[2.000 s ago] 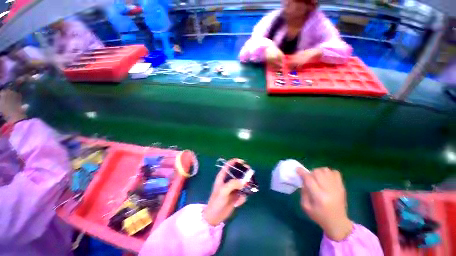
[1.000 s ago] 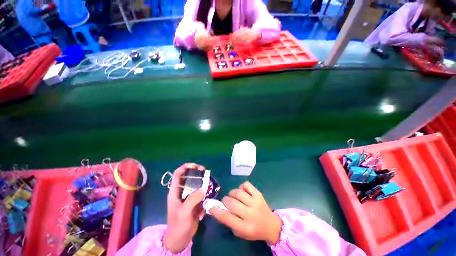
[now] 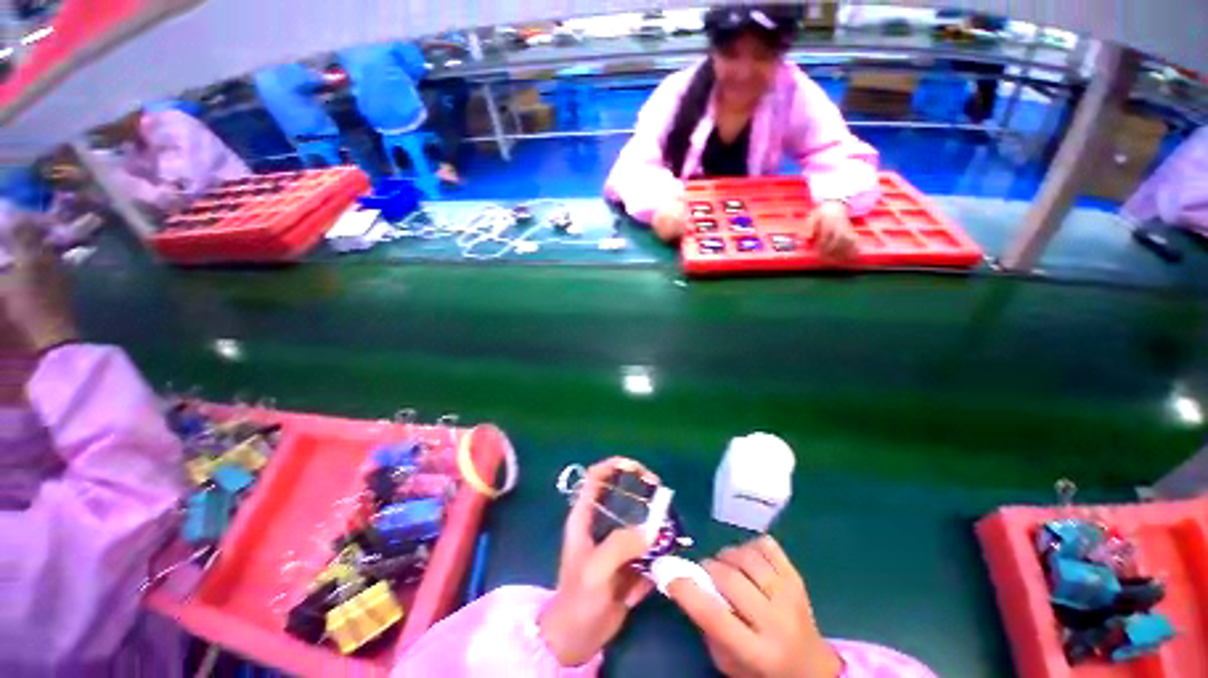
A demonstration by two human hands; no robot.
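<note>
My left hand [image 3: 596,583] holds a small dark electronic unit [image 3: 665,535] with a black binder clip [image 3: 623,503] on it; the clip's silver wire handle sticks out to the left. A thin white strip shows at the clip's right edge. My right hand [image 3: 762,616] is just to the right, its index finger at the unit's lower side. A small white piece [image 3: 678,572], perhaps a wipe or finger cover, is at that fingertip. A white block [image 3: 753,481] stands upright on the green surface beyond my right hand.
A red tray [image 3: 298,497] with coloured clips and a yellowish ring [image 3: 486,462] is at left, beside another worker's pink sleeve [image 3: 106,424]. Another red tray [image 3: 1013,583] is at right. Across the line, a person [image 3: 749,119] reaches over a red grid tray [image 3: 914,225]; white cables [image 3: 497,228] lie nearby.
Two seconds ago my right hand was at the white block; it has since moved left to the unit. Since one second ago the view has swung left, while both hands stay at the unit.
</note>
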